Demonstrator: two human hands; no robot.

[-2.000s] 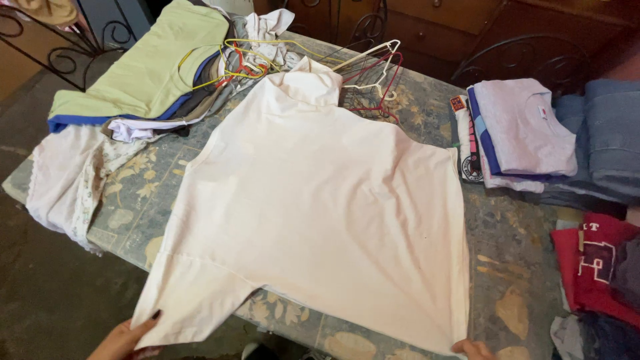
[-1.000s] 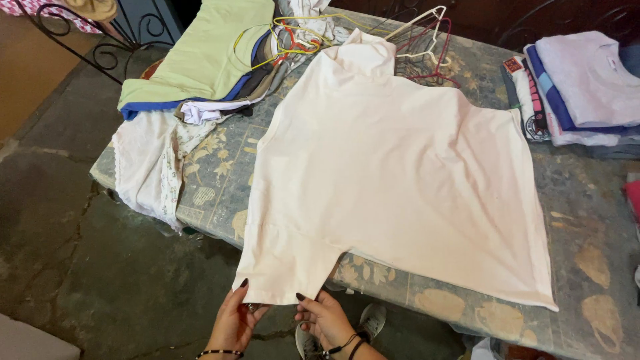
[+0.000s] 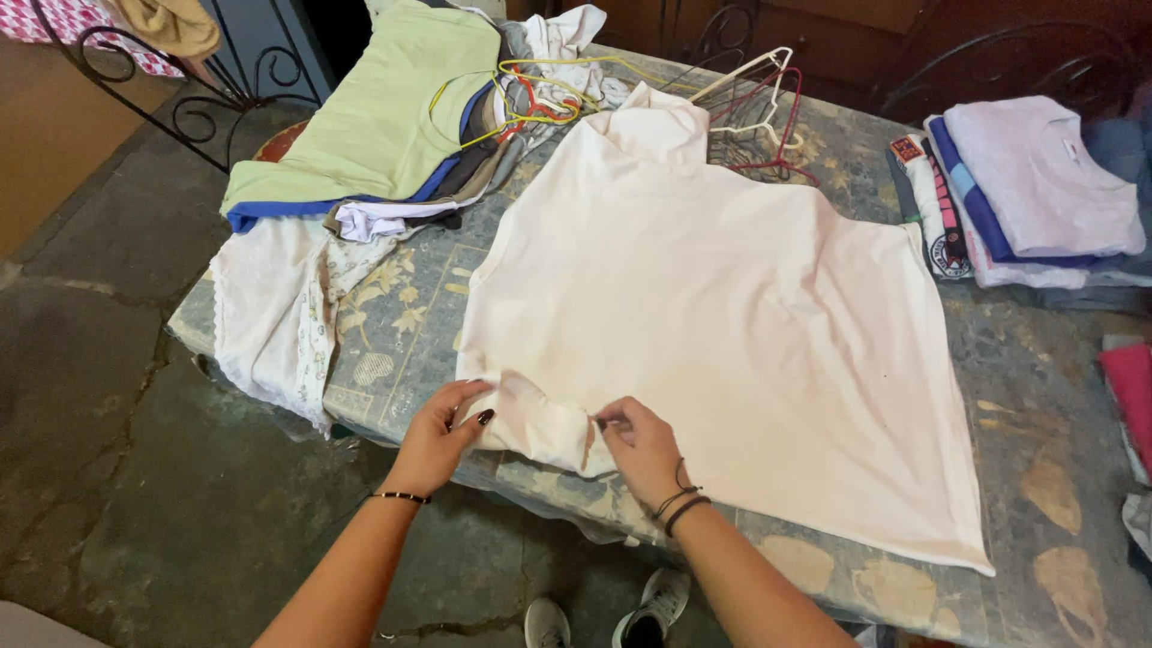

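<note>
A white high-necked shirt [image 3: 702, 297] lies spread on a table with a patterned grey cover [image 3: 423, 297], its collar toward the far edge. At the near left, one sleeve [image 3: 531, 427] is folded up onto the body. My left hand [image 3: 441, 432] pinches the sleeve's left side between thumb and fingers. My right hand [image 3: 634, 441] grips the sleeve's end at its right side, fingertips bent over the cloth. Small wrinkles run across the right part of the shirt.
Beyond the collar lie wire and plastic hangers [image 3: 774, 135]. A pile of clothes topped by a light green garment [image 3: 387, 99] is at the left, above a white lace-edged garment [image 3: 270, 306]. Folded shirts [image 3: 1035, 180] are stacked at the right. A wrought-iron chair [image 3: 189, 117] stands far left.
The sleeve hung toward me over the table's near edge and is now folded up onto the shirt. My right hand has left the shirt's right bottom corner and come to the sleeve.
</note>
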